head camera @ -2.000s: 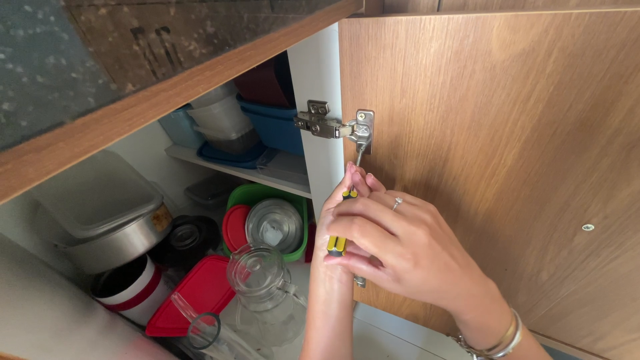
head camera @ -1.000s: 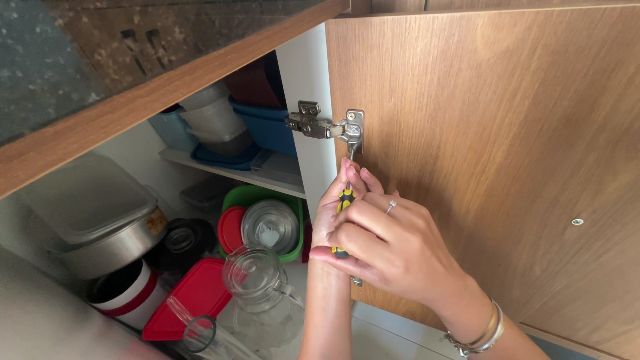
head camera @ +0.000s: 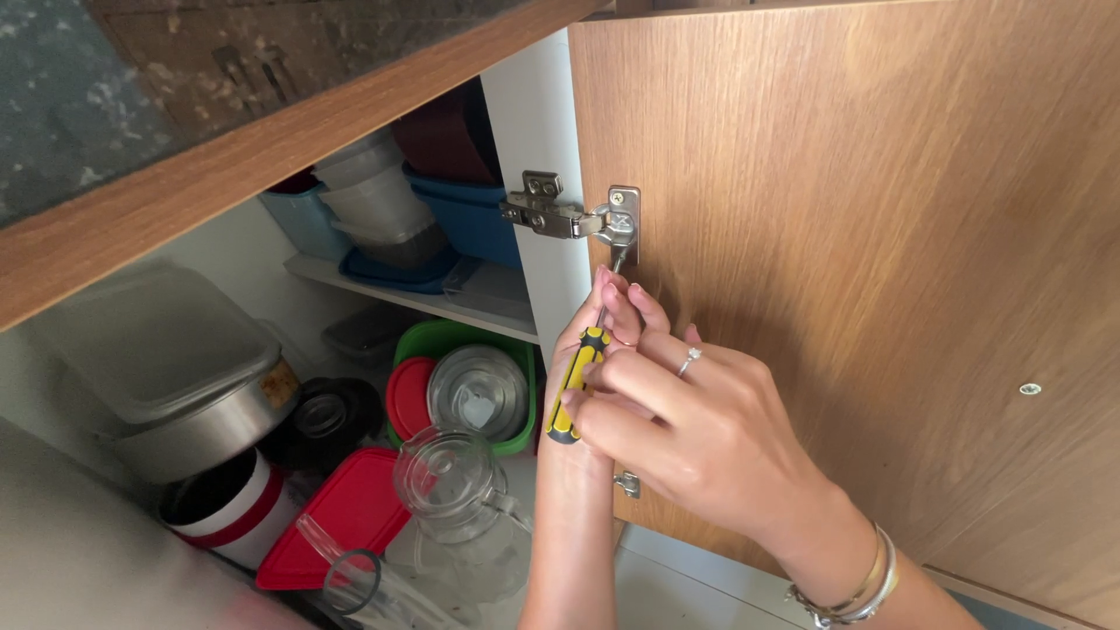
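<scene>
A screwdriver with a yellow and black handle (head camera: 575, 385) points up, its tip at the lower screw of a metal concealed hinge (head camera: 621, 219) on the wooden cabinet door (head camera: 831, 192). The fingers of my left hand (head camera: 612, 319) pinch the shaft near the tip, just below the hinge plate. My right hand (head camera: 700, 420), with a ring and bracelets, has its thumb and fingers at the handle. The hinge arm (head camera: 542, 214) lies against the white cabinet side panel (head camera: 534, 105). A second hinge (head camera: 627, 483) shows lower on the door, partly hidden by my hands.
Inside the cabinet, a shelf (head camera: 420, 299) holds plastic containers. Below are a green tub (head camera: 529, 350), a glass jug (head camera: 451, 481), a red lid (head camera: 337, 525) and a metal pan (head camera: 201, 420). The stone countertop's wooden edge (head camera: 289, 149) crosses the upper left.
The fingers of my right hand have shifted on the screwdriver, and more of its handle shows now. My left hand stays at the shaft below the hinge.
</scene>
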